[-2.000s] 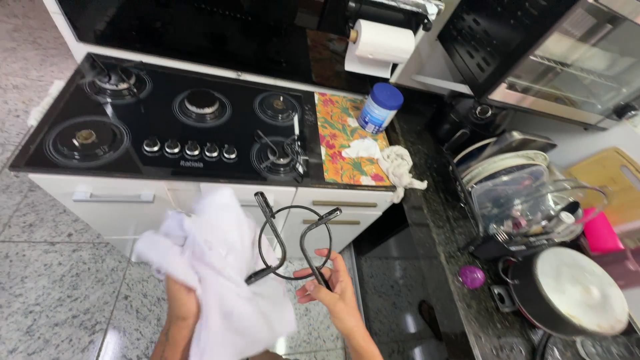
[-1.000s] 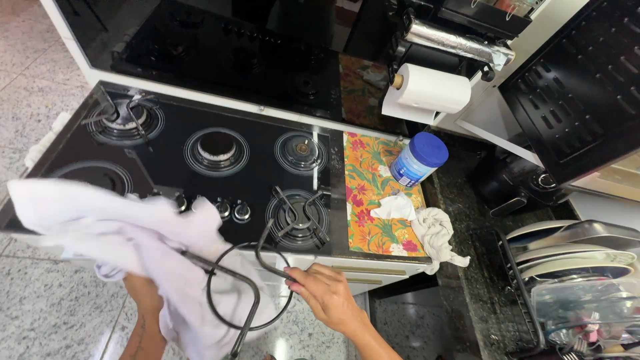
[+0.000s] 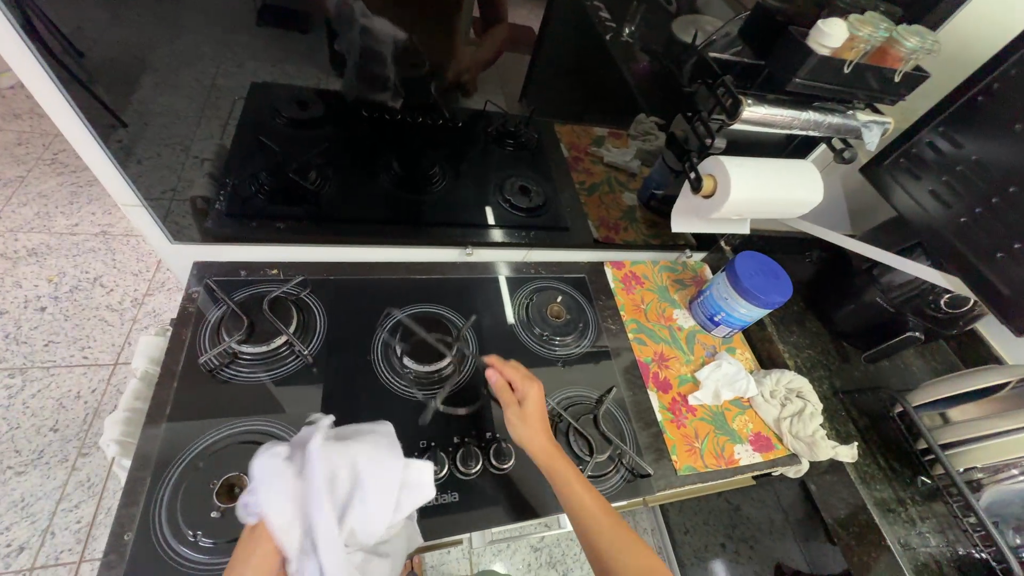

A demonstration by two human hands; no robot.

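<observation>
My left hand (image 3: 258,552), mostly hidden, holds a bunched white cloth (image 3: 340,488) over the front left of the black glass cooktop (image 3: 344,400). With my right hand (image 3: 518,400) I grip the edge of a black metal pan support (image 3: 448,352), blurred, over the middle burner. Other pan supports stand on the back left burner (image 3: 264,324) and the front right burner (image 3: 596,436). The back right burner (image 3: 554,314) and the front left burner (image 3: 230,490) have no support on them.
Right of the cooktop, a floral mat (image 3: 664,376) bears a blue-lidded tub (image 3: 740,294), a crumpled white cloth or paper (image 3: 722,379) and part of a beige rag (image 3: 796,412). A paper towel roll (image 3: 764,188) hangs behind. A dish rack (image 3: 952,472) stands at right.
My right hand has carried the pan support from in front of the cooktop to over the middle burner. The white cloth stays in my left hand. The view has shifted.
</observation>
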